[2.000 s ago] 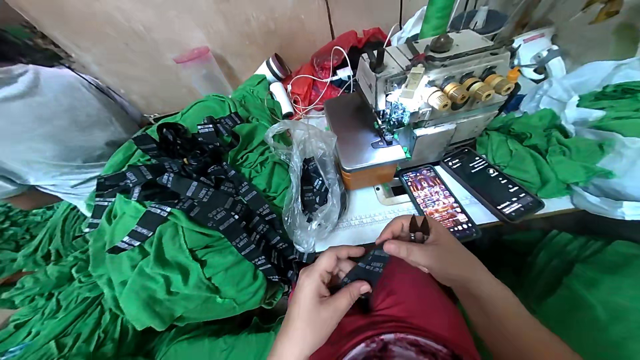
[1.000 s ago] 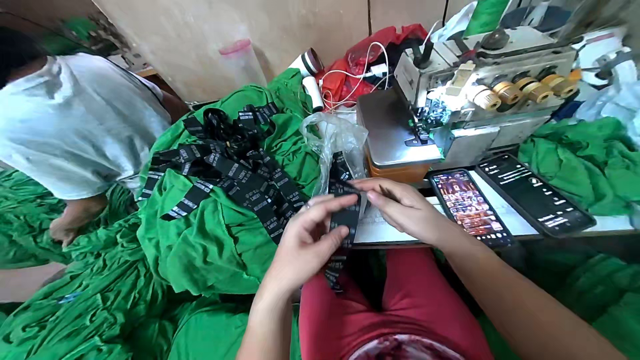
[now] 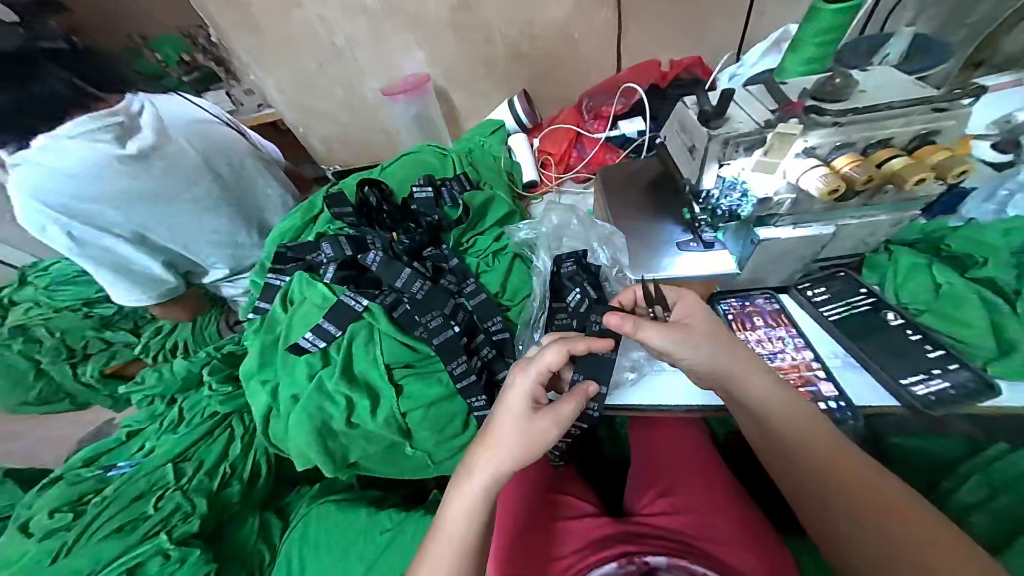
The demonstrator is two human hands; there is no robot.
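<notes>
Between finger and thumb, my left hand [image 3: 544, 400] grips a black label strip [image 3: 594, 366] with pale printing, which hangs down over my lap. My right hand [image 3: 668, 324] pinches the strip's upper part, and small thread snips [image 3: 654, 299] with dark blades stick up from between its fingers. Just behind the hands, a clear plastic bag [image 3: 532, 240] holds more black label strips [image 3: 570, 276]. A tangled heap of such strips [image 3: 416, 288] lies on green fabric [image 3: 336, 400] to the left.
An overlock sewing machine [image 3: 832, 176] with a lit needle area and a green thread cone [image 3: 818, 36] stands at the right. Two phones [image 3: 780, 348] [image 3: 896, 340] lie on the white table edge. Another person [image 3: 152, 192] sits at the left. Red plastic [image 3: 584, 112] and a white cable lie behind.
The view has swung left, bringing more of the other person into sight. My hands have shifted along the label strip; both still hold it, and the snips show upright again at my right hand.
</notes>
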